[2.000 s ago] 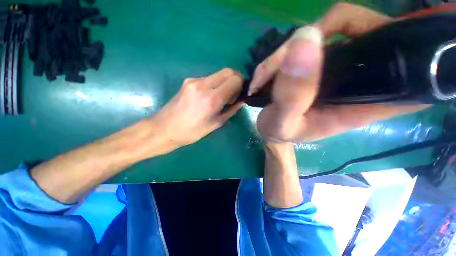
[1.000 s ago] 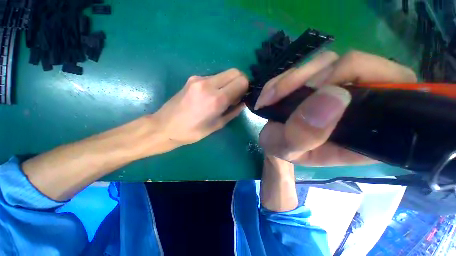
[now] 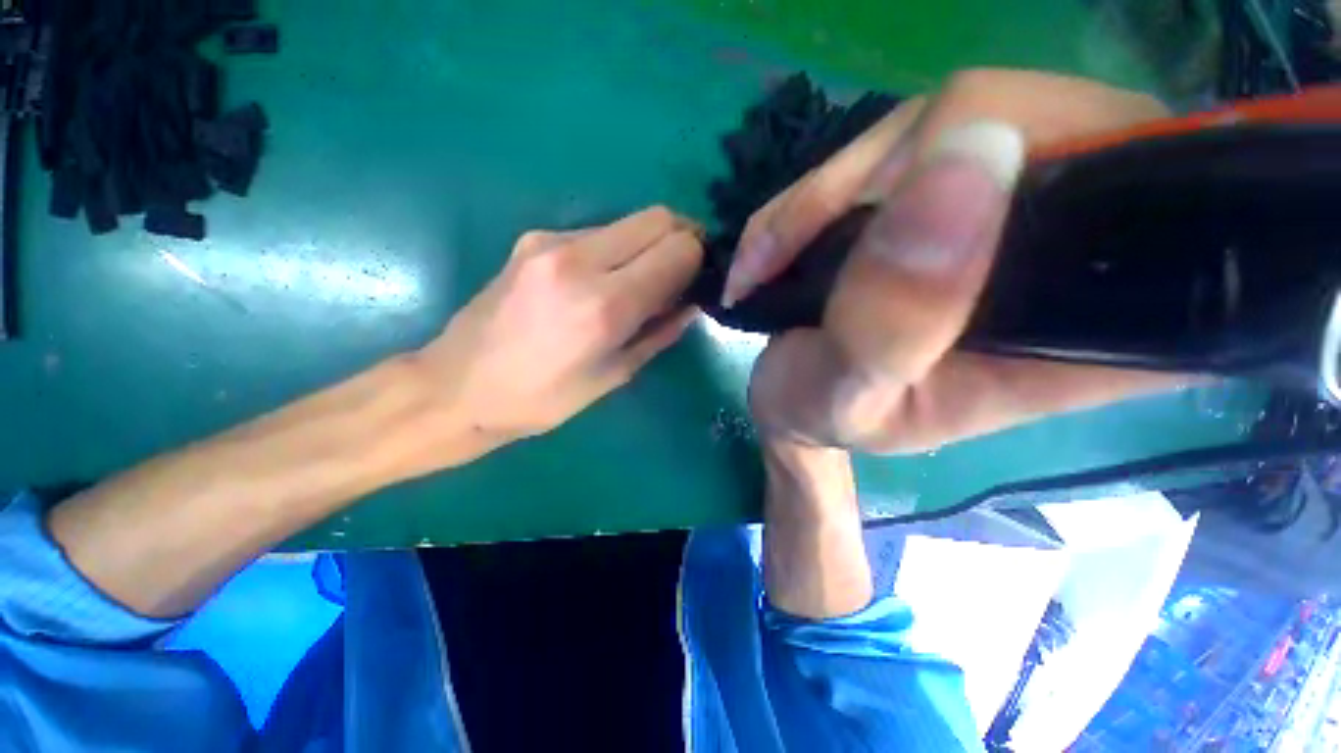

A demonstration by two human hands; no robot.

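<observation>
My right hand [image 3: 912, 280] is closed around the black and orange-red electric screwdriver [image 3: 1162, 243], which lies sideways with its narrow end pointing left. My left hand [image 3: 566, 331] pinches a small dark part [image 3: 712, 274] at the screwdriver's front end. Most of this part is hidden by the fingers, and the contact of the bit cannot be seen clearly. A heap of small black plastic blocks [image 3: 787, 140] lies just beyond the hands.
Another heap of black blocks [image 3: 140, 118] lies at the left on the green bench top [image 3: 441, 162]. A black cord [image 3: 1088, 468] runs along the right front edge. A white carton [image 3: 978, 611] stands below right. More dark parts lie at the far right.
The long ribbed black part seen beyond the fingers a second ago no longer shows. The screwdriver's rear end dipped, then rose again. The left hand stays in nearly the same place.
</observation>
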